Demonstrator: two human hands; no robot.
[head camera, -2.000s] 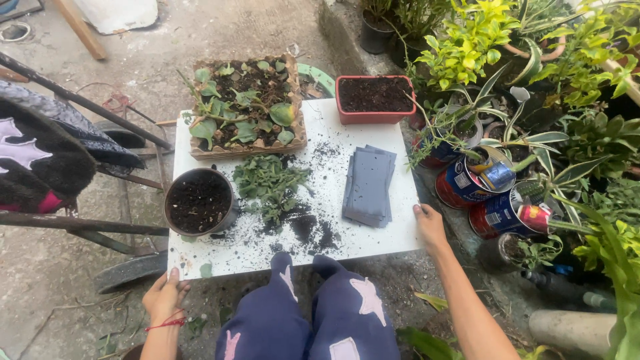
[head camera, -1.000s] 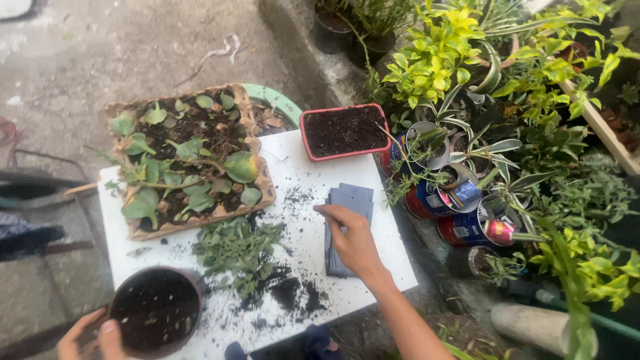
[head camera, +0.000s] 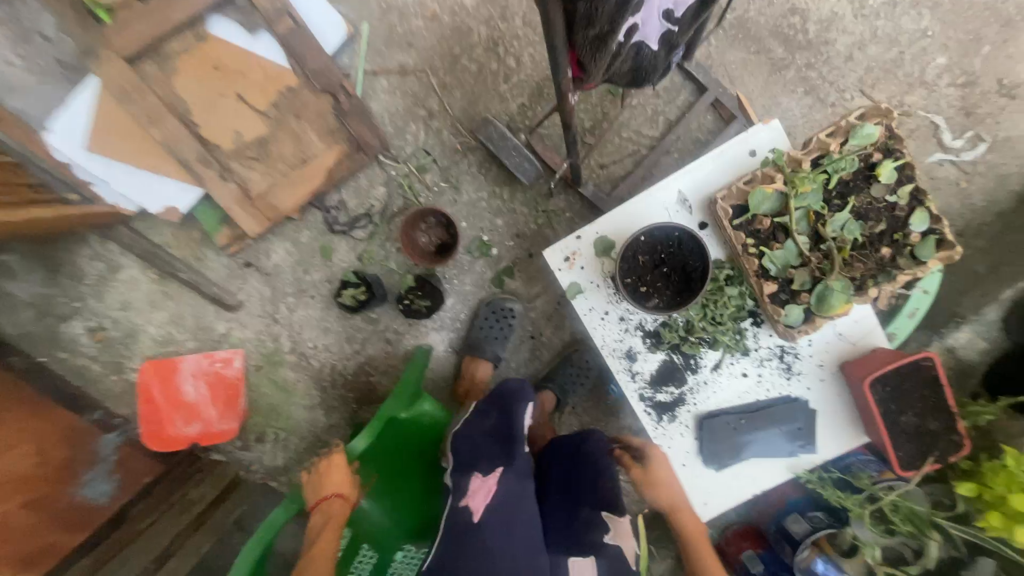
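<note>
My left hand (head camera: 330, 480) grips the armrest of the green plastic chair (head camera: 400, 472) under me. Near my knee and the white board's edge is my right hand (head camera: 646, 474), fingers curled; whether it holds anything is unclear. On the white board (head camera: 840, 352) stand a round pot of dark soil (head camera: 663, 268), a heap of cut green leaves (head camera: 712, 320), and a stack of flat dark grey plastic pieces (head camera: 756, 432). An egg-carton tray with leafy plants (head camera: 840, 216) and a red rectangular planter of soil (head camera: 916, 412) sit on its far side.
On the concrete floor are a brown pot (head camera: 430, 236), two small black bags with seedlings (head camera: 420, 296) (head camera: 358, 291) and a red-orange dustpan (head camera: 192, 398). Broken wooden boards (head camera: 232, 112) lie at upper left. A metal frame (head camera: 672, 144) stands beyond the board; painted cans with plants (head camera: 824, 544) are at lower right.
The view has swung far to the left. My left hand has left the round pot and is on the chair's armrest. My right hand has moved off the grey stack to beside my knee.
</note>
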